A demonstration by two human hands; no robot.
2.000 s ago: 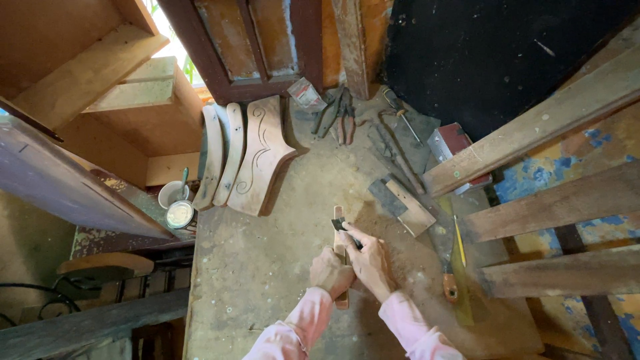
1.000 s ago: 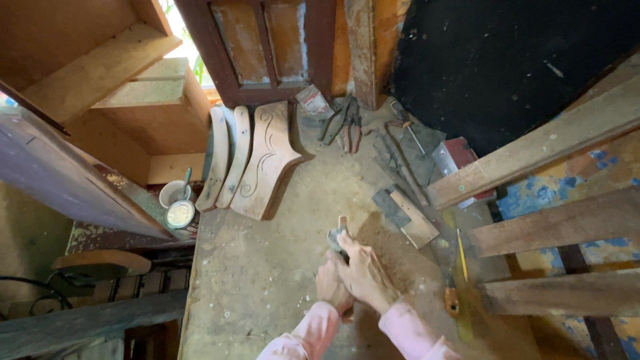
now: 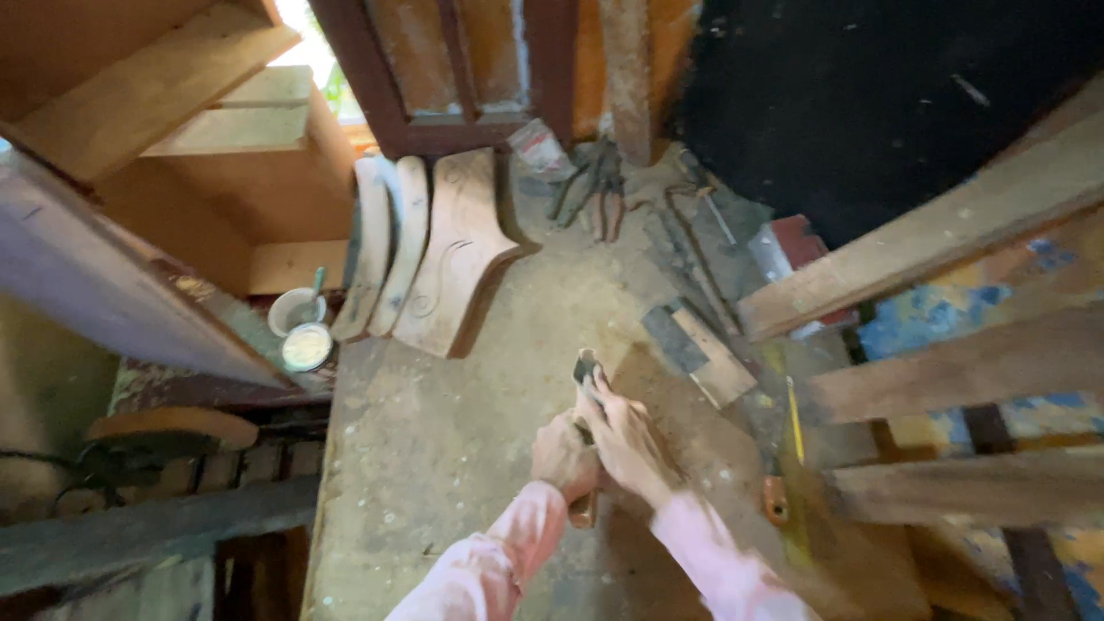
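My left hand [image 3: 565, 457] is closed around a narrow wooden piece [image 3: 584, 511], whose lower end shows below the fist and whose tip shows above. My right hand [image 3: 628, 438] grips a small dark object [image 3: 587, 366], possibly folded sandpaper, against the upper part of that piece, its index finger pointing along it. The two hands touch. Up and left lie a carved wooden panel [image 3: 457, 259] with scroll lines and two curved wooden slats [image 3: 404, 250]. Right of the hands is a wooden block with a dark patch [image 3: 700, 352].
Pliers [image 3: 609, 198], a screwdriver [image 3: 718, 216] and a plastic packet [image 3: 541, 150] lie at the workbench's [image 3: 388, 448] far side. A handsaw [image 3: 780, 500] and yellow pencil [image 3: 795, 420] are at right, near wooden rails [image 3: 940, 228]. Left stand a cup [image 3: 296, 312] and an open tin [image 3: 307, 347].
The dark object in my right hand has shifted along the wooden piece between the frames. My left hand keeps its hold. The other things on the bench have stayed put.
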